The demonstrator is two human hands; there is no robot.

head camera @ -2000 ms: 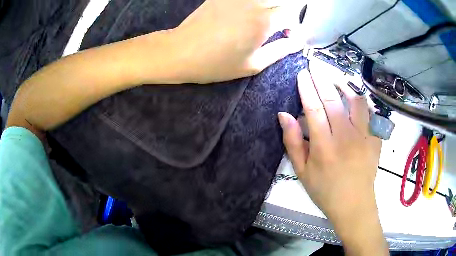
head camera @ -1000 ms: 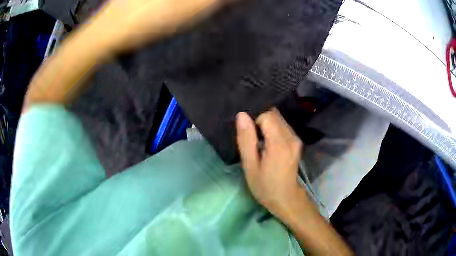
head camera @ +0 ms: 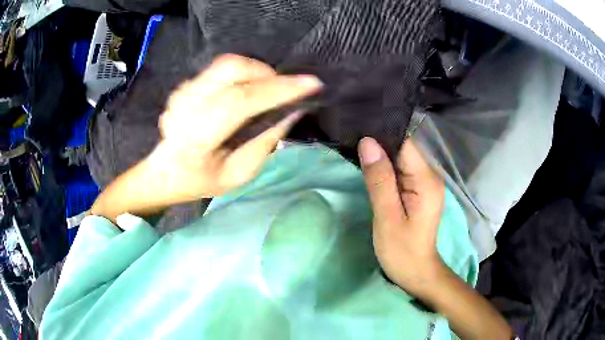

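Observation:
The dark garment panel (head camera: pixel 358 86) hangs from the top of the view down to the lap, with a ribbed look at its upper part. My right hand (head camera: pixel 404 206) pinches its lower edge between thumb and fingers. My left hand (head camera: pixel 225 126) is at the left part of the cloth, slightly blurred, with thumb and fingers around a fold of dark cloth. How firmly it grips cannot be told.
The machine table's edge with a pale measuring scale (head camera: pixel 531 20) is at the upper right. Dark crumpled cloth (head camera: pixel 550 259) lies at the lower right. A white basket (head camera: pixel 103 66) and blue crate parts are at the left. A grey-white cloth (head camera: pixel 524 126) hangs below the table.
The view has turned from the sewing area down to the lap. The panel has come off the machine towards the body. My left hand has come back from the top to the panel's lower edge.

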